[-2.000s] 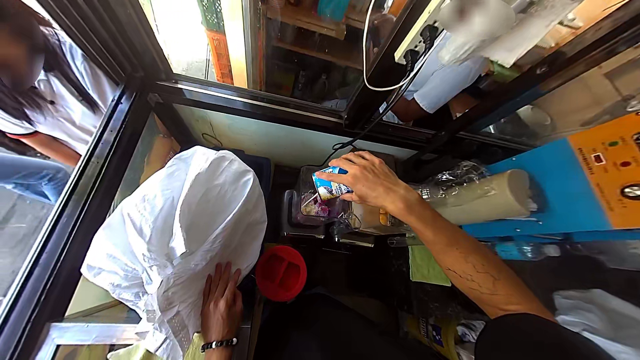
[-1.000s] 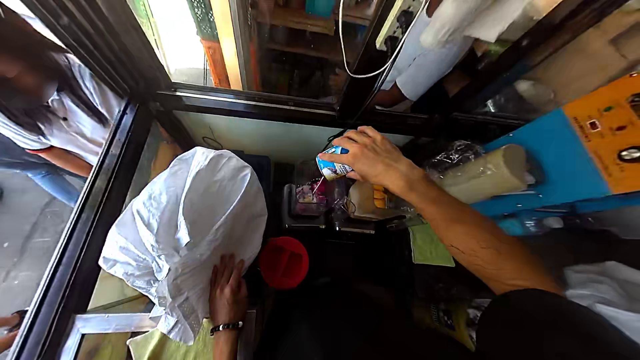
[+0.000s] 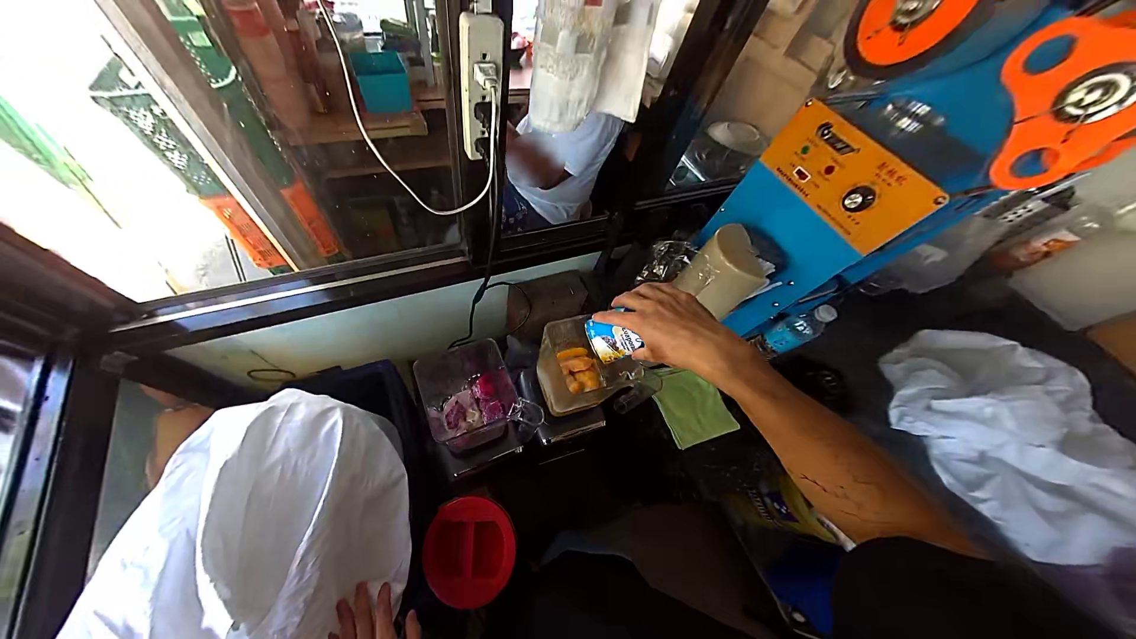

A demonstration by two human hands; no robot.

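My right hand (image 3: 670, 327) grips a blue and white can (image 3: 612, 341), tilted over a clear square container (image 3: 555, 333) with orange-yellow pieces inside. Left of it, a second clear container (image 3: 435, 382) holds pink and purple pieces with some white on them. Both look like blender jugs on dark bases. At the lower edge of the view, the fingers of my left hand (image 3: 373, 614) rest against a large white bag (image 3: 293, 506); the rest of that hand is cut off. A red round container (image 3: 469, 552) with a divider stands beside the bag.
A blue machine with an orange panel (image 3: 852, 177) stands at the right, near a beige cylinder (image 3: 723, 266). A green cloth (image 3: 697, 410) lies beside the containers. A white cable (image 3: 390, 173) hangs by the window frame. A person (image 3: 568, 169) is behind the glass.
My right hand has moved the can from above the container of pink pieces to above the container of orange-yellow pieces. The view has swung right.
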